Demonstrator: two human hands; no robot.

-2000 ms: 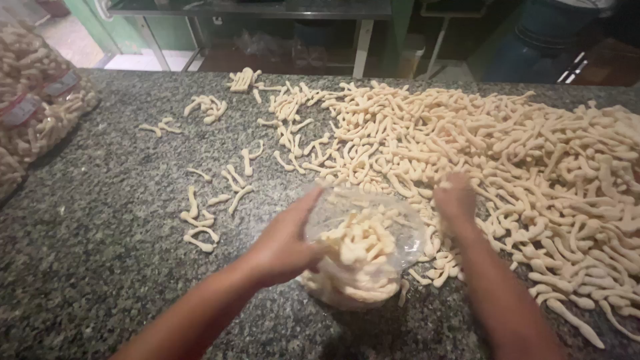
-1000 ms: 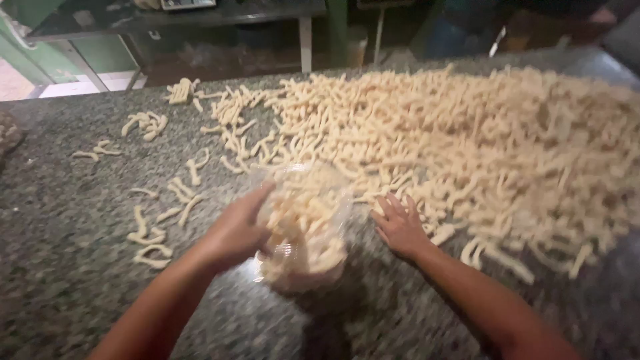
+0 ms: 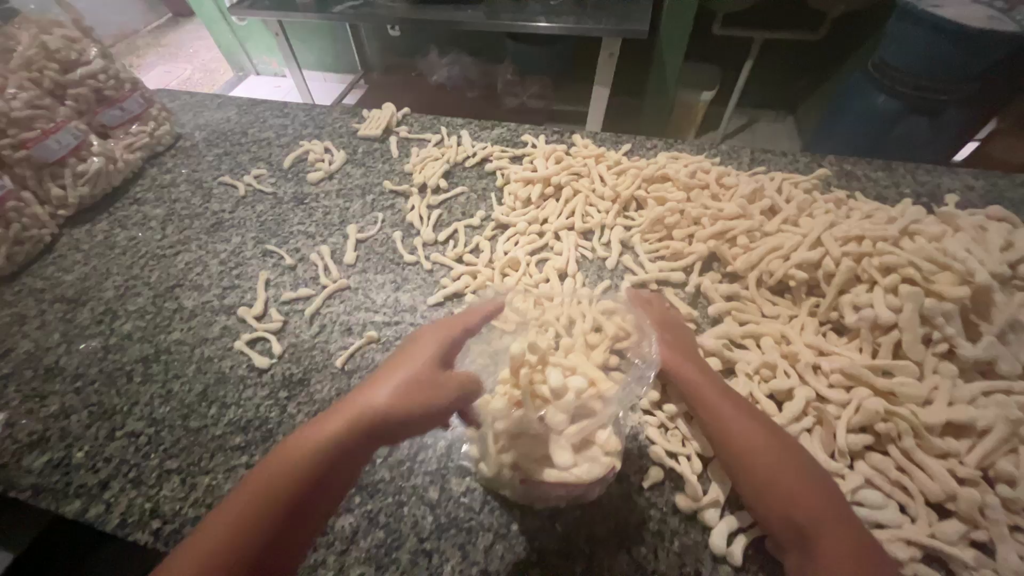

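A clear plastic bag (image 3: 552, 416), part filled with pale, stick-shaped snack pieces, stands on the granite counter between my hands, its mouth spread. My left hand (image 3: 432, 372) is at the bag's left side, thumb and index finger apart, gripping the film between them or only touching it; which one cannot be told. Beyond the bag's right rim, my right hand (image 3: 660, 320) rests at the near side of a large heap of the same pieces (image 3: 768, 248); its fingers are mostly hidden. Loose pieces (image 3: 328, 300) lie scattered left of the bag.
Filled clear bags with red-and-white labels (image 3: 72, 120) stand at the left end of the granite counter (image 3: 160, 344). Past its far edge are a metal table (image 3: 480, 18), a blue barrel (image 3: 904, 88) and a pale container (image 3: 694, 100).
The right hand has gone from lying spread on the counter beside the bag to the far right of the bag's mouth. The left hand stays at the bag's left side. The view has shifted.
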